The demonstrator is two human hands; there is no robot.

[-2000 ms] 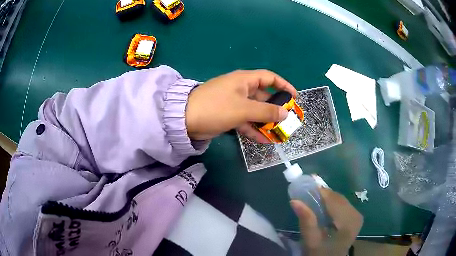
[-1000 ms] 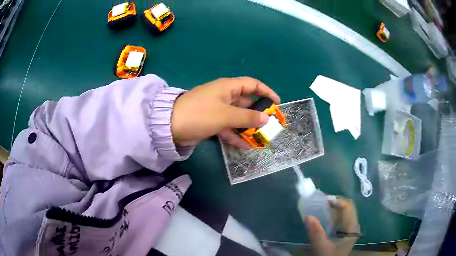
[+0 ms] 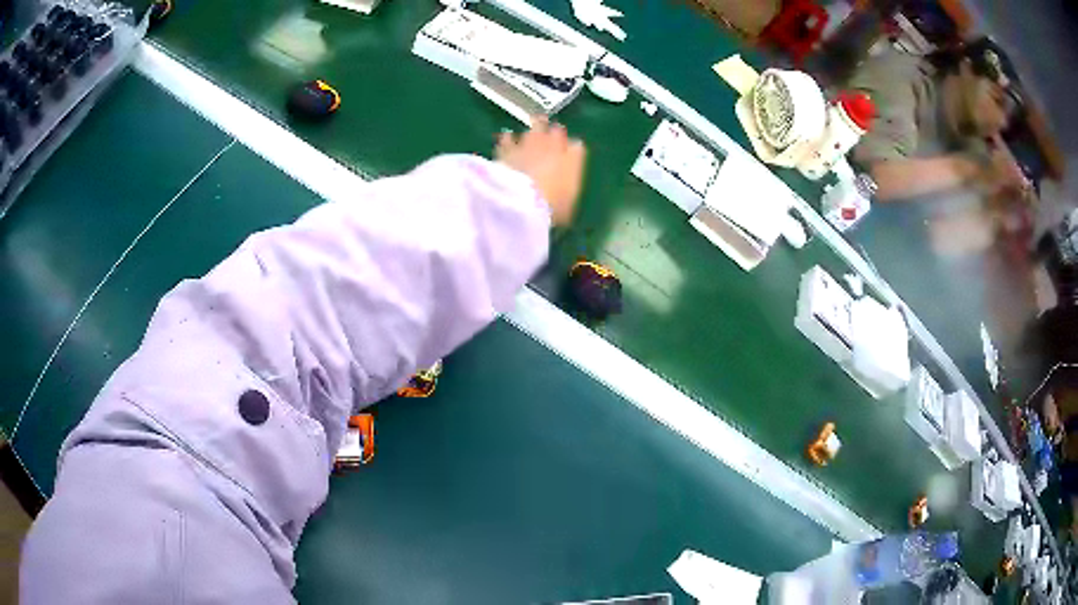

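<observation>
My left hand (image 3: 546, 168) is stretched out over the green conveyor, near the front edge of an open white box (image 3: 502, 59). Its fingers are small and blurred, and I cannot tell whether it holds anything. An orange-and-black unit (image 3: 595, 290) lies dark side up on the conveyor, below and right of the hand. Another dark unit (image 3: 313, 101) lies further left. Two orange units, one with a white block (image 3: 352, 442) and one beside it (image 3: 422, 379), show partly behind my sleeve on the worktop. My right hand is out of the picture.
A white rail (image 3: 662, 384) divides worktop and conveyor. White boxes (image 3: 676, 166) line the far side. Small orange units (image 3: 825, 443) lie at right. A cream device with a red cap (image 3: 790, 116) and a person's arm (image 3: 934, 175) are beyond. White paper (image 3: 713, 581) lies at the bottom.
My left hand has moved from above the parts box out over the conveyor; the unit it held no longer shows in it. The view has swung up, and my right hand and bottle have left it.
</observation>
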